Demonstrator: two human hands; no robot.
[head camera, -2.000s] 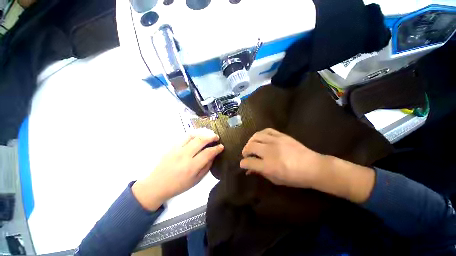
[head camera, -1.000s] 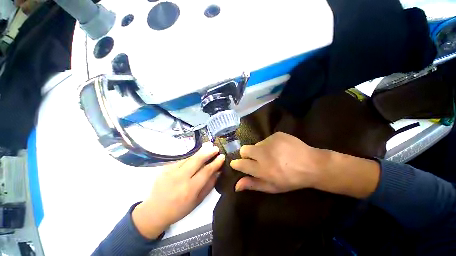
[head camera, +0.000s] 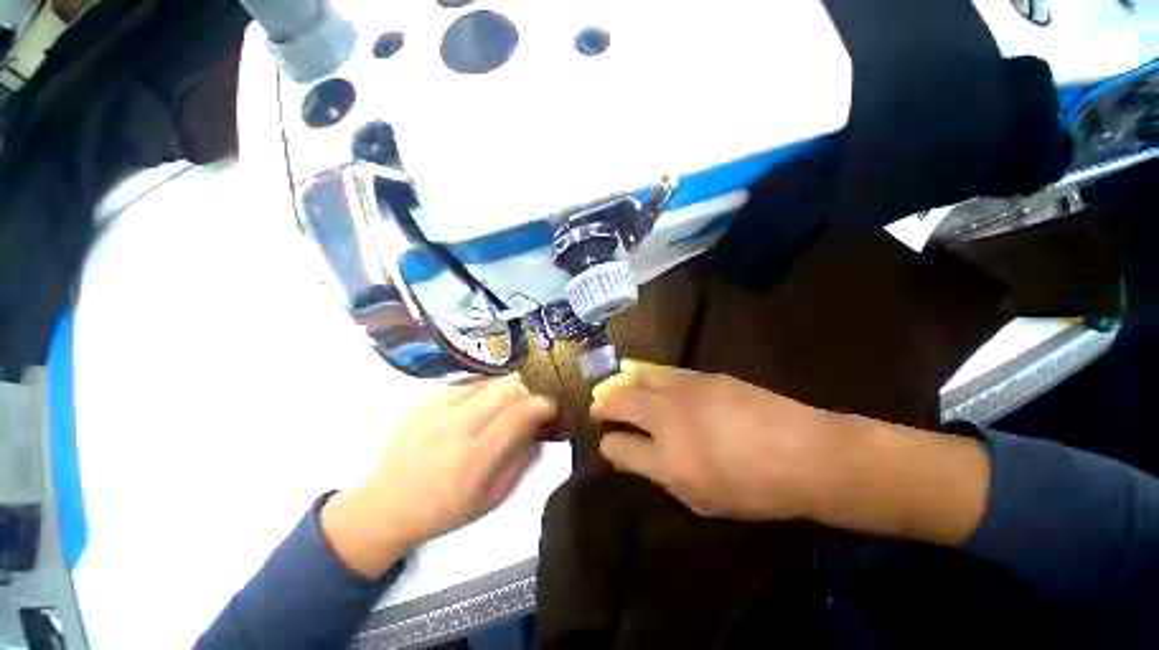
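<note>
The dark brown garment panel runs from under the machine head over the table's front edge. My left hand has its fingertips on the cloth's left edge, just in front of the needle area. My right hand has bent fingers on the cloth, just right of it, beside a small grey block. The white sewing machine head stands above, with its ribbed tension dial and curved shiny guard. The needle tip and the fingertips' undersides are hidden.
A black cloth strip hangs over the machine arm. Dark cloth lies at the upper left. The white table has blue left edging and a printed ruler along its front. A brown-black roll lies at the right.
The camera view has shifted, so the machine head looks nearer than two seconds ago. Both hands stay on the cloth; my right hand has come closer to my left hand and the needle area.
</note>
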